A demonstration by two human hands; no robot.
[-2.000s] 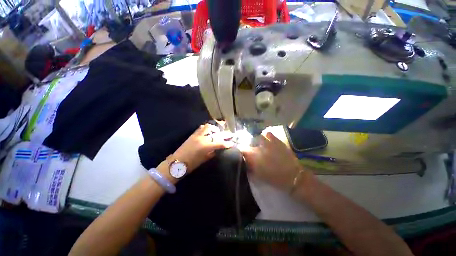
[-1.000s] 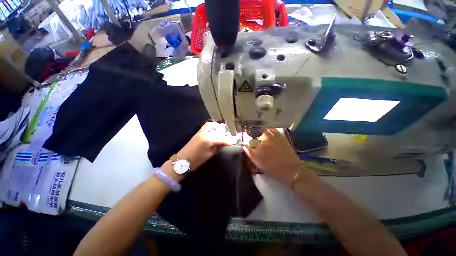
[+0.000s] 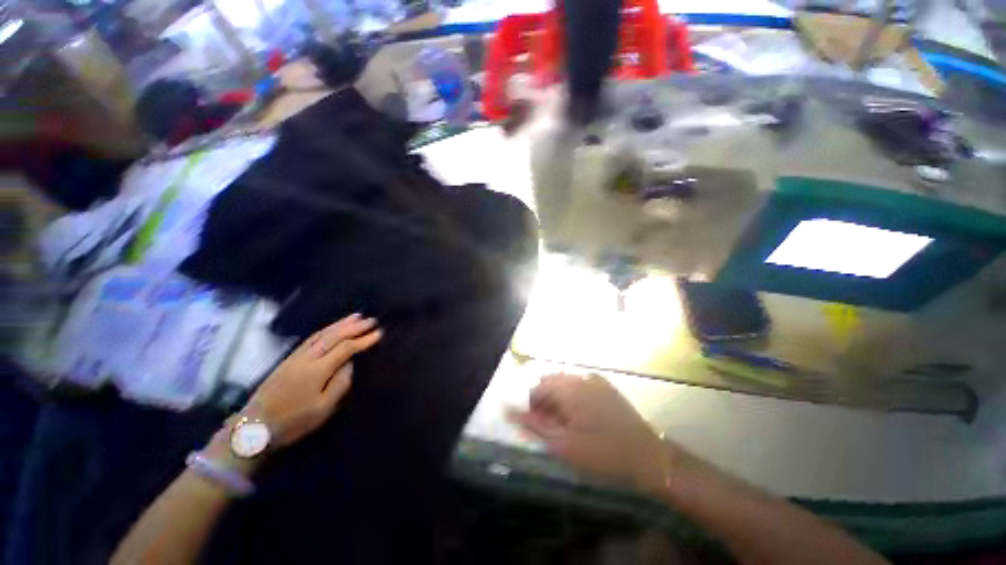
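Black fabric [image 3: 414, 265] lies left of the sewing machine [image 3: 651, 166] and hangs over the table's front edge. My left hand [image 3: 307, 381] rests on the fabric's left part, fingers apart, with a watch and a pale bangle at the wrist. It seems to hold nothing. My right hand [image 3: 585, 425] is blurred, its fingers curled, over the white table in front of the machine and right of the fabric. I cannot tell if it holds something small. The lit needle area [image 3: 620, 289] has no fabric under it.
A smartphone [image 3: 723, 312] and a thin blue pen-like thing [image 3: 752, 360] lie by the machine. Printed white packaging [image 3: 154, 331] is at the left, partly under the fabric. A red basket [image 3: 513, 68] stands behind the machine. The green ruled edge [image 3: 883, 516] runs along the front.
Both hands have left the needle area; the left moved left and down, the right down towards the front edge. The fabric is out from under the needle, shifted left. The view has turned and blurred.
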